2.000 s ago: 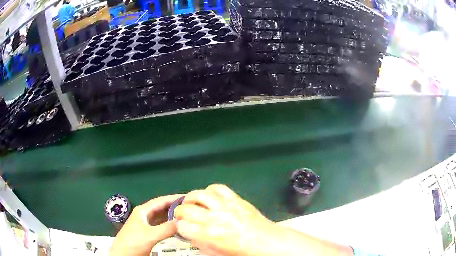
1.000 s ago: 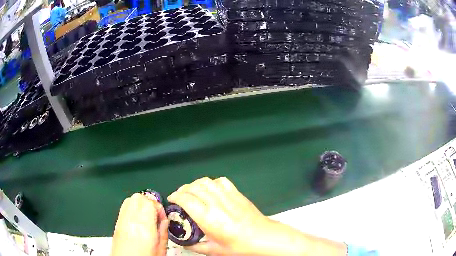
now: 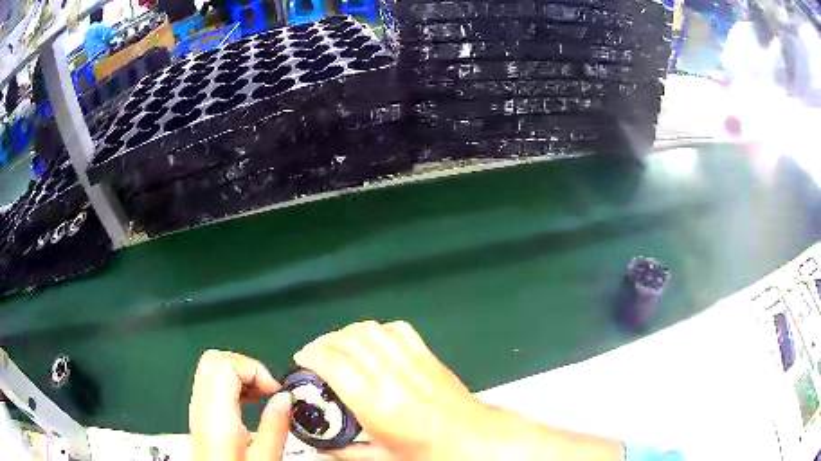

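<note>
A black cylindrical unit (image 3: 315, 416) is held at the near edge of the belt, its round end facing me with a pale ring and a dark centre. My right hand (image 3: 387, 383) wraps around its right side and top. My left hand (image 3: 236, 403) has thumb and forefinger together on the unit's left rim; whether a small part lies between the fingertips cannot be told. Another dark unit (image 3: 645, 286) stands on the green belt (image 3: 405, 279) at right. A further unit (image 3: 60, 371) with a pale ring is at the far left.
Tall stacks of black trays (image 3: 531, 81) stand behind the belt, the left stack showing round pockets. A pale metal post (image 3: 76, 126) rises at left. Printed white sheets (image 3: 720, 378) line the near edge. Blue stools and a blurred person appear in the background.
The right belt unit has moved right. The far-left unit has come further into view. The held unit's ring end now shows, and my left fingers have moved onto its rim. The other nearby unit is out of sight.
</note>
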